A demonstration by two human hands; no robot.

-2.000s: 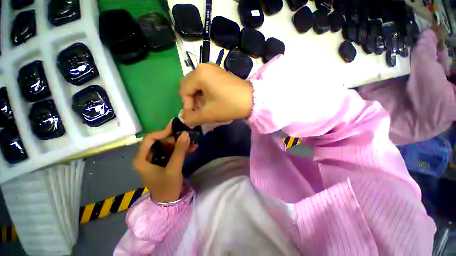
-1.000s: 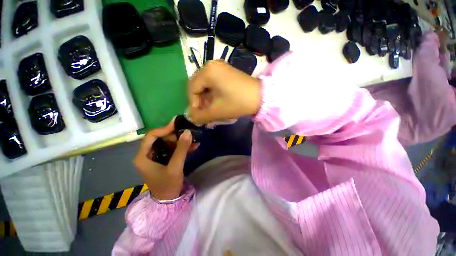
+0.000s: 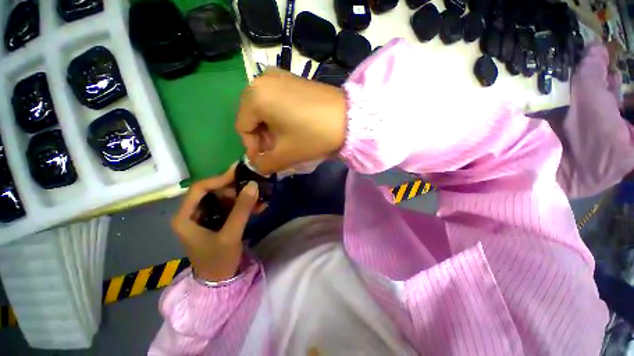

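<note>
My left hand holds a black case between thumb and fingers, in front of the bench edge; the fingers cover much of it, and it seems to be open. My right hand is just above it with fingers pinched on a white wiping cloth, which touches or nearly touches the case's top edge. The cloth is partly hidden under the hand.
A white blister tray with glossy black cases stands left. Two dark cases lie on the green mat. A marker pen and loose cases lie behind. White empty trays are below. Another person's sleeve shows right.
Both hands have shifted slightly left in the picture, as have the tray and mat with the view. The left hand still holds the case and the right still pinches the cloth.
</note>
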